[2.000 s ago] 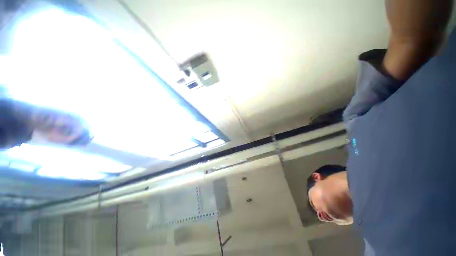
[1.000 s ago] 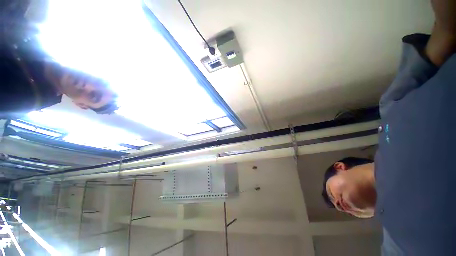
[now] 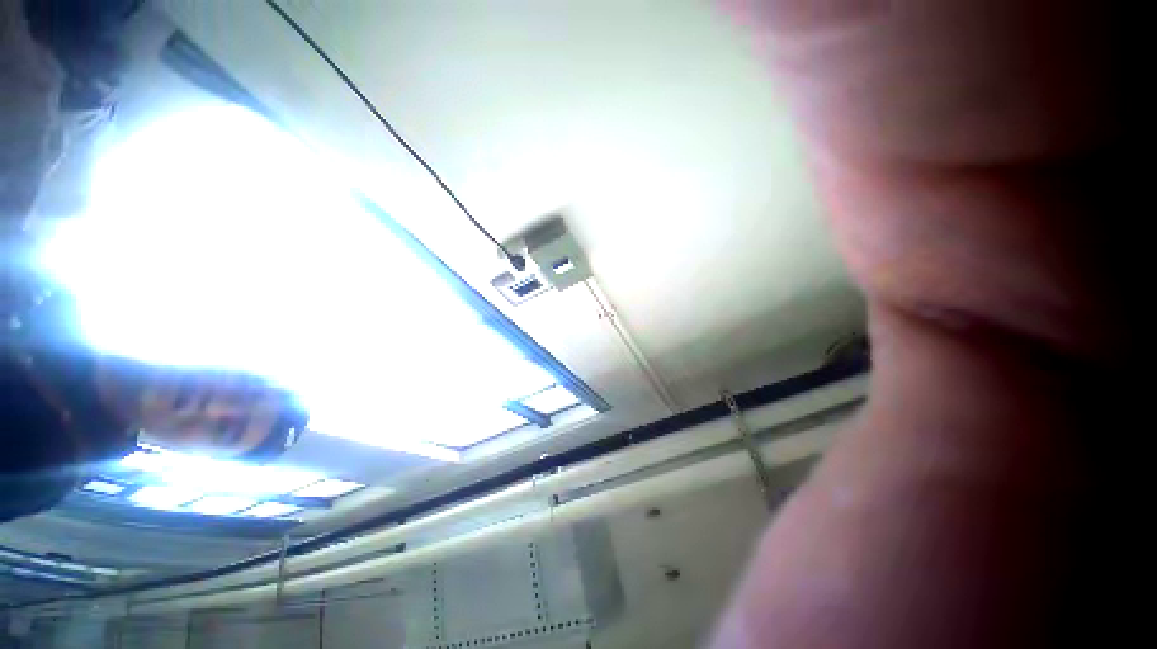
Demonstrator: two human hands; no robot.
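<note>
A huge, blurred hand (image 3: 971, 292) covers the right side of the head view, very close to the lens. Skin folds show, but its fingertips and outline are cut off by the edge and dark shadow. I cannot tell whether it is my left hand or my right hand, or whether it is mine at all. No held object is visible. No second hand near the lens can be made out.
The view is tilted. A person in dark clothes (image 3: 190, 412) leans in at left, blurred against bright windows (image 3: 317, 304). A grey electrical box (image 3: 555, 256) with a black cable (image 3: 393, 133) is on the pale wall. Dark rails and pipes run below it.
The large hand has come over the right side, where the grey-blue shirt and a second person's head showed before. The box sits lower in the picture, and the person at left appears lower too.
</note>
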